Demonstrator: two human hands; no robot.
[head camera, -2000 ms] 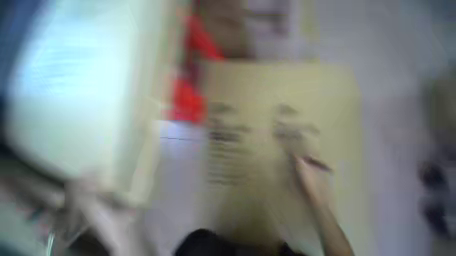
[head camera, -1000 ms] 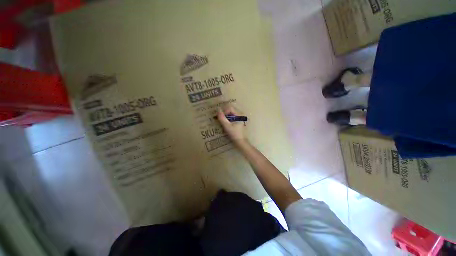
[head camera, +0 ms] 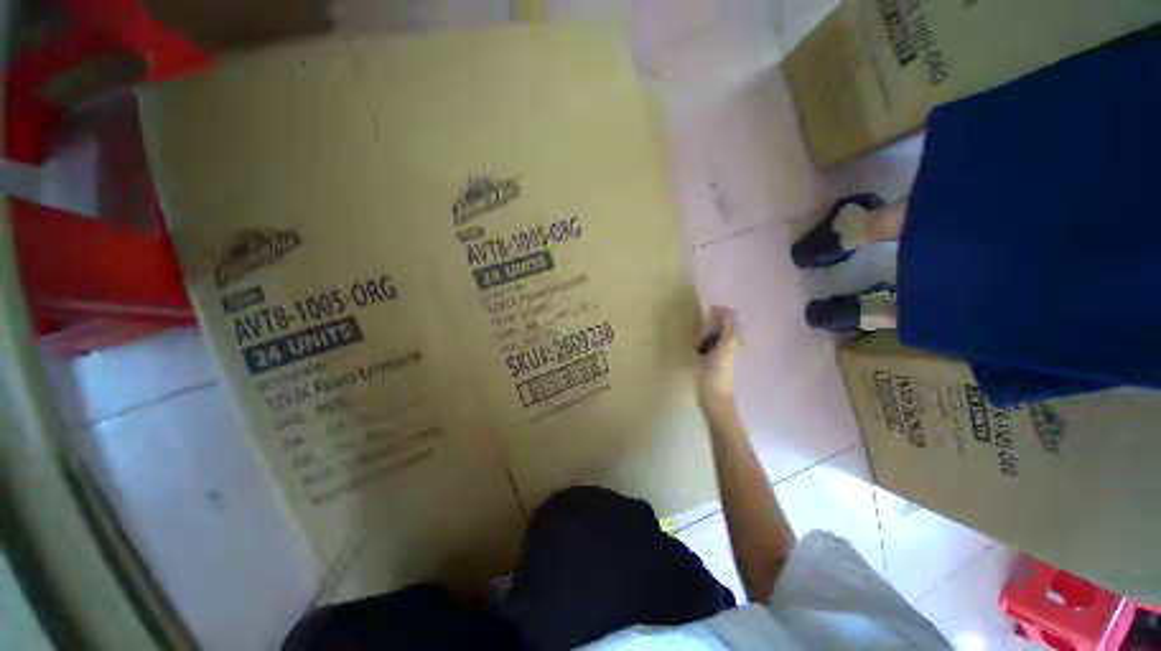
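A flattened master carton (head camera: 382,153) lies in front of me, its long print blocks reading "AVT8-1005-ORG, 24 UNITS" facing up. My right hand (head camera: 719,350) is at the carton's right edge, closed on a dark marker pen (head camera: 710,341). The hand is clear of the print. My left hand is not in view. My dark-clothed knees cover part of the carton's near edge.
A person in dark blue clothing (head camera: 1031,216) and black shoes is at the right. Printed cartons (head camera: 840,102) stand beside them. A red stool (head camera: 1057,598) is at the lower right. Red plastic stools (head camera: 96,261) are at the left. The floor is tiled.
My right hand has moved from the right print block out to the carton's right edge, still holding the pen. The view has shifted slightly.
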